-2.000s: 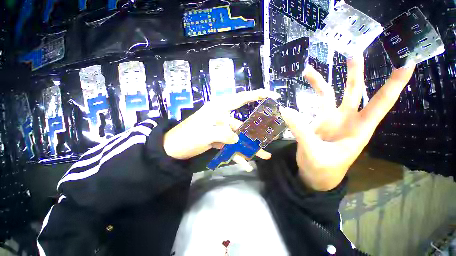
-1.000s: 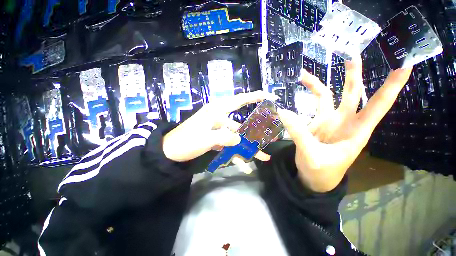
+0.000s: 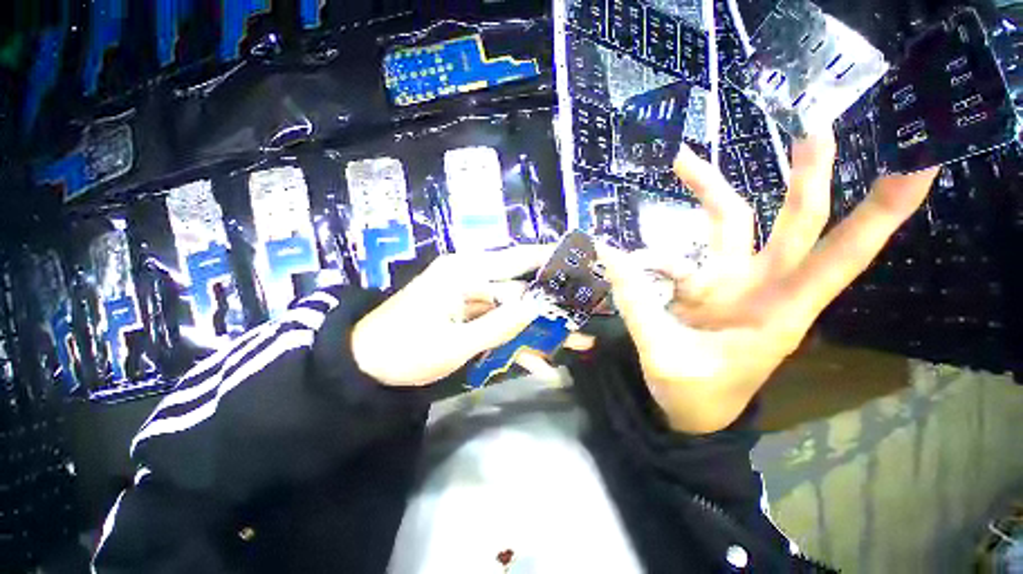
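Observation:
My left hand [image 3: 432, 320] holds a blue circuit board [image 3: 527, 345] low in the middle, its tail pointing down-left. A brownish slotted adhesive piece [image 3: 574, 275] lies over the board's wide end, with my left fingers on it. My right hand [image 3: 735, 308] is spread, its thumb beside this piece. Square slotted adhesive pieces stick on its raised fingertips: a dark one [image 3: 653, 126], a silvery one [image 3: 813, 62] and another dark one [image 3: 948, 95]. Whether the right thumb touches the board is hidden.
A black blister tray [image 3: 325, 129] at the left and front holds boards with silvery pieces applied [image 3: 280, 219]. A bare blue board [image 3: 454, 70] lies above them. A sheet of adhesive pieces [image 3: 639, 28] is behind my right hand. Black ribbed walls [image 3: 897, 269] stand at right.
The view has shifted a little. My left thumb and fingers have moved further over the brownish piece, covering more of the board. The right fingers stay spread with the pieces on them.

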